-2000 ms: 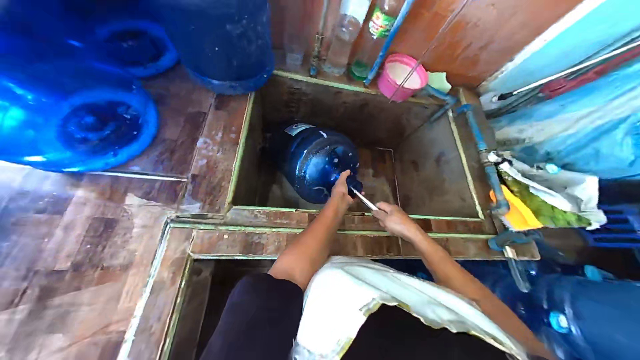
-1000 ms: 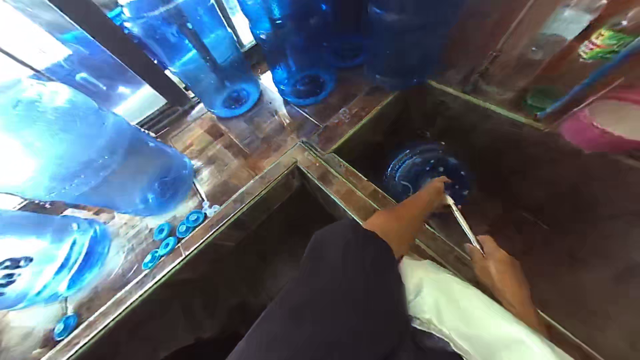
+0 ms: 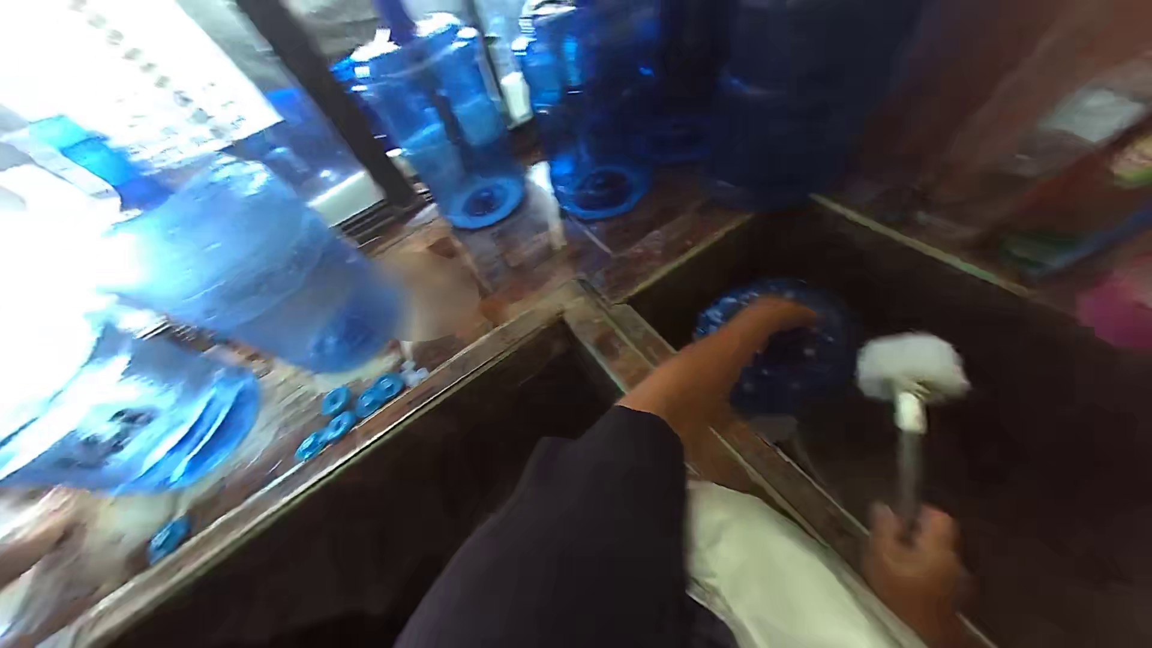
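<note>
A blue plastic water jug (image 3: pixel 783 360) lies in the dark tiled basin. My left hand (image 3: pixel 778 315) is on the jug, its fingers blurred against the blue plastic; whether they grip it cannot be told. My right hand (image 3: pixel 913 549) is closed around the handle of a brush with a white, fluffy head (image 3: pixel 911 364). The brush head points up, to the right of the jug and apart from it.
A tiled ledge (image 3: pixel 594 337) divides two basins. Blue jugs (image 3: pixel 486 198) stand behind and others (image 3: pixel 261 261) at left, near several blue caps (image 3: pixel 337 423). Another person's hand (image 3: pixel 36 531) shows at lower left. A pink container (image 3: pixel 1120 301) is at far right.
The white brush head is now in the open, where earlier only the handle showed at the jug's mouth. Another person's hand has come into view at lower left. The view has swung left.
</note>
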